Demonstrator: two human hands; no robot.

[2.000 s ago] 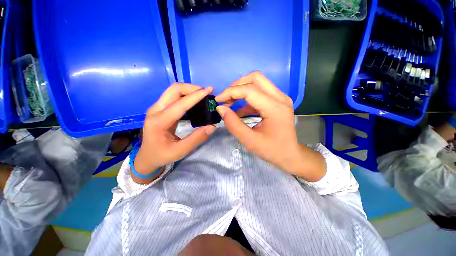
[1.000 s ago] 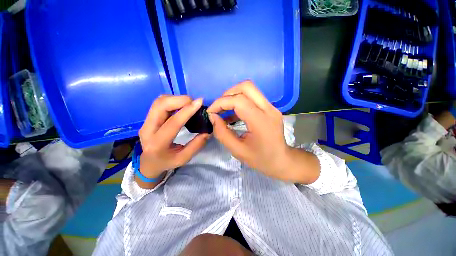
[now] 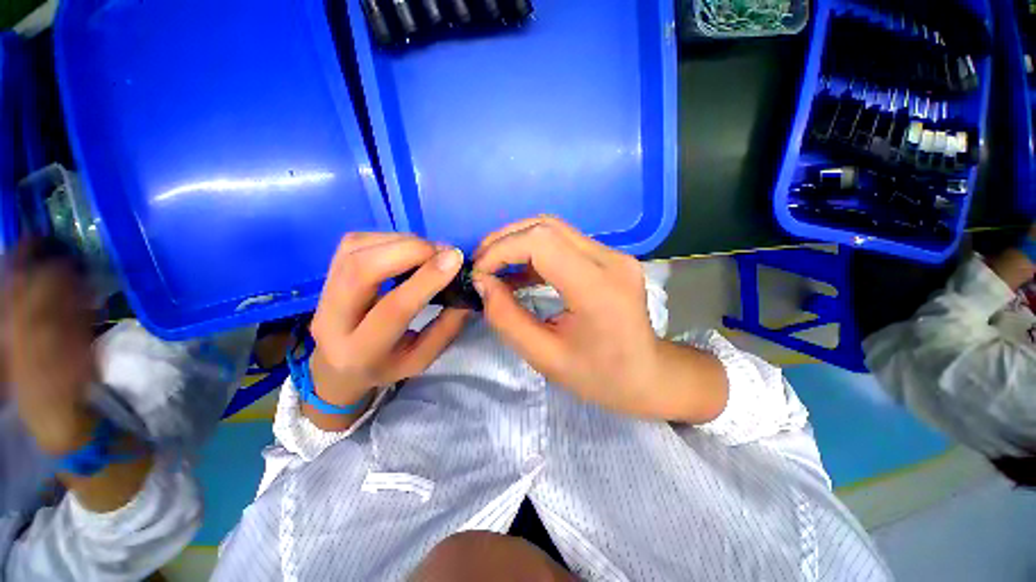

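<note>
A small black housing (image 3: 459, 291) is held at the bench edge above my lap, mostly covered by fingers. My left hand (image 3: 381, 313), with a blue wrist band, grips it between thumb and fingers from the left. My right hand (image 3: 579, 313) has its thumb and index fingertips together at the housing's right side. Whether they hold a separate small part cannot be told. No green shows in the housing now.
A blue tray (image 3: 227, 244) lies ahead left. A second blue tray (image 3: 657, 148) has black units (image 3: 445, 16) at its far edge. A clear box of green pieces (image 3: 744, 14) and a packed tray (image 3: 866, 241) are right. Another person's blurred hand (image 3: 48, 341) is left.
The housing has turned and sits lower, more hidden by my fingers. Its green inside no longer shows. The view has shifted slightly. Another person's hand has come up at the far left.
</note>
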